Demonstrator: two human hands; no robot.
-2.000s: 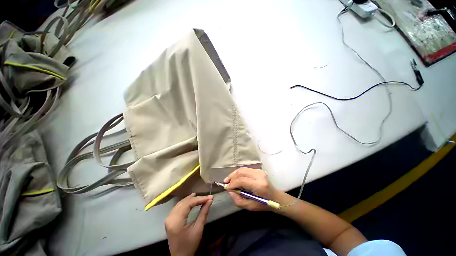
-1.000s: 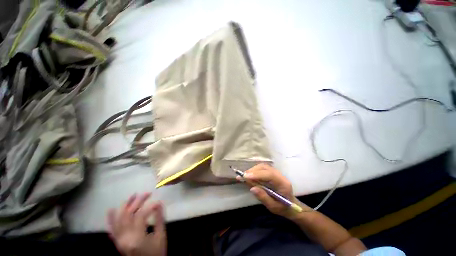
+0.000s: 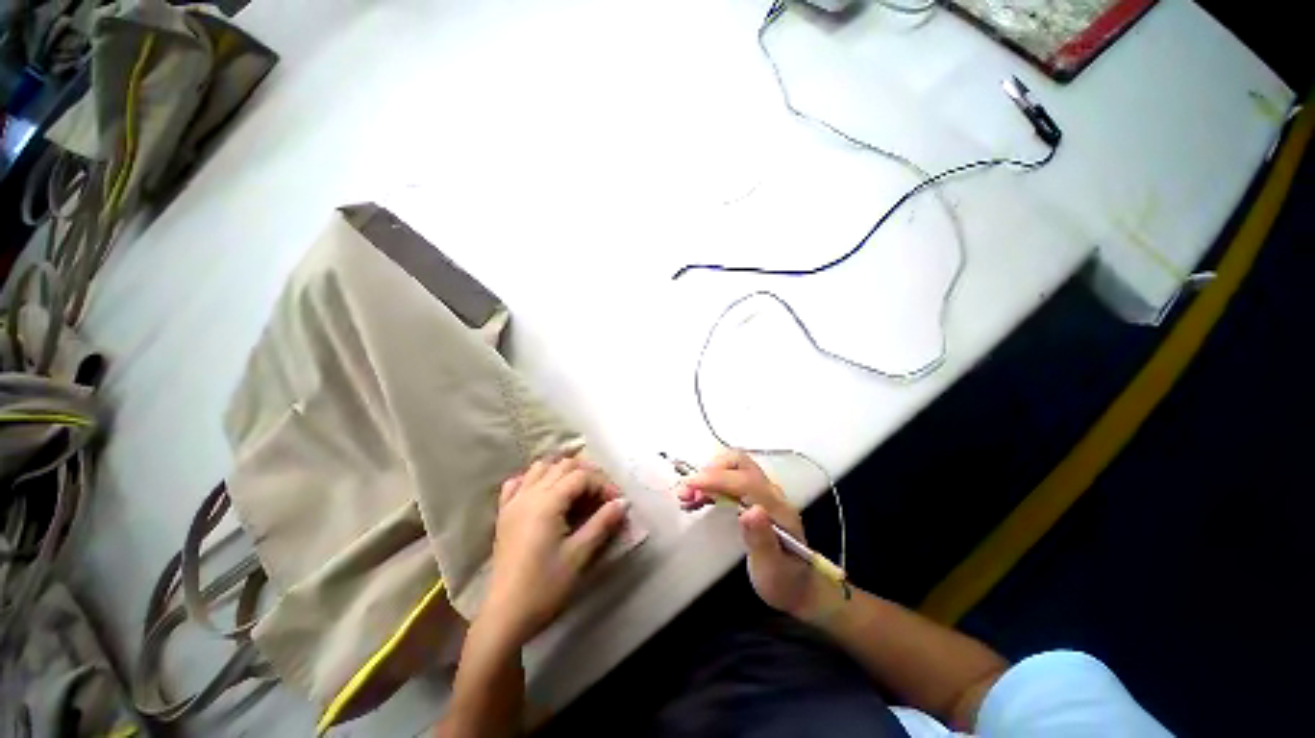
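Observation:
A beige fabric bag [image 3: 353, 418] lies folded on the white table in front of me, with a yellow strip [image 3: 378, 658] along its lower edge and its straps [image 3: 202, 606] at the left. My left hand [image 3: 545, 541] is on the bag's right corner, fingers bent on the cloth; the fingertips partly hide what they pinch. My right hand [image 3: 762, 526] holds a slim corded pen-like tool [image 3: 790, 544], its metal tip pointing up and left, just right of the bag and apart from it. A thin pale cord [image 3: 841, 505] runs from its rear end.
More beige bags with loops are heaped along the left side [image 3: 159, 87]. The pale cord curls over the white table [image 3: 577, 130]. A black lead [image 3: 808, 271] with a small connector lies right of centre. A red-edged board [image 3: 1060, 29] is at the far right. The table's edge drops to a dark floor.
My left hand has come from the table's left front onto the bag's corner. The tool's tip, over the bag's lower corner before, is now off the cloth to the right. The view has shifted.

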